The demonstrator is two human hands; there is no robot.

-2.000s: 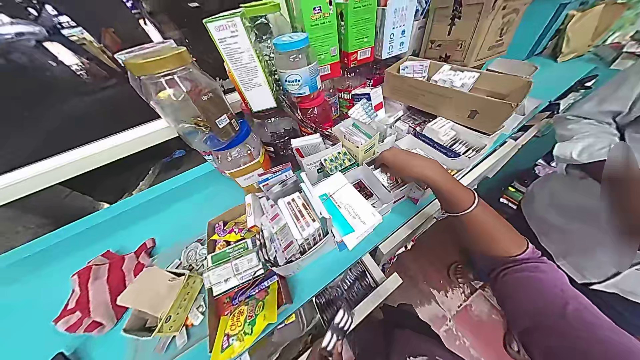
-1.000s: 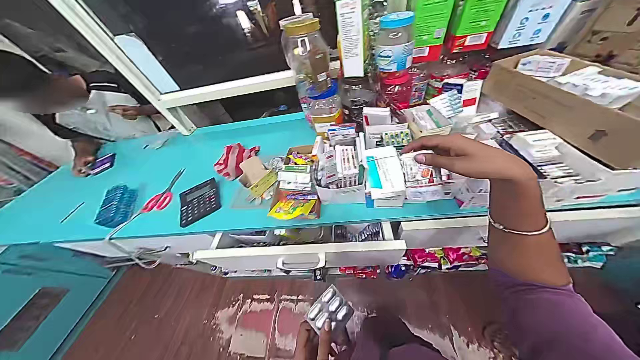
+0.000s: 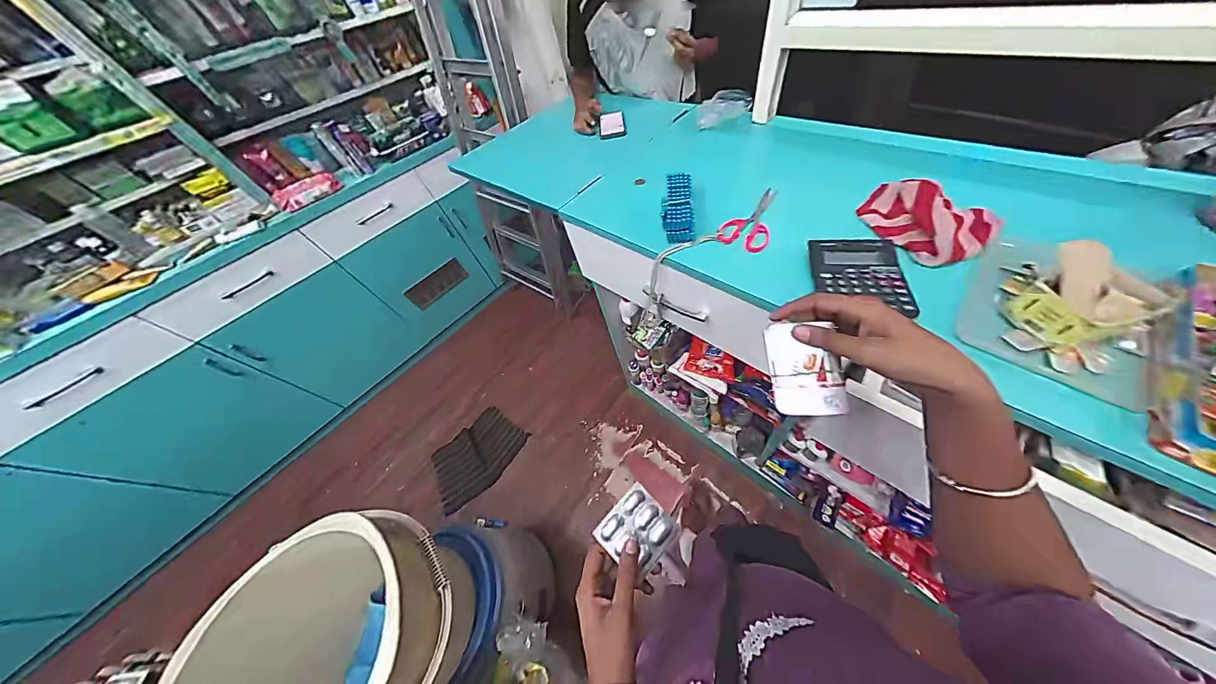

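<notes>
My left hand (image 3: 613, 594), low in the middle of the view, grips a silver blister pack (image 3: 638, 529) of large tablets between thumb and fingers. My right hand (image 3: 879, 347) pinches a white packet with printed pictures (image 3: 806, 370) by its upper part, just in front of the counter's edge. Behind that hand a black calculator (image 3: 863, 271) lies on the turquoise counter (image 3: 750, 185). Farther left on the counter are red-handled scissors (image 3: 746, 228) and blue blister strips (image 3: 678, 207). A red and white striped cloth (image 3: 926, 220) lies beyond the calculator.
Across the counter a person's hand (image 3: 587, 116) rests beside a phone (image 3: 613, 124). Low on the left stand a lidded bucket (image 3: 294, 608) and a blue-rimmed drum (image 3: 475, 579). A dark mat (image 3: 480, 458) lies on the floor. A tray of small packets (image 3: 1064, 323) is at the right.
My right hand has left the boxes on the counter and now holds a white packet away from them. My left hand still holds the blister pack. The view has swung strongly left.
</notes>
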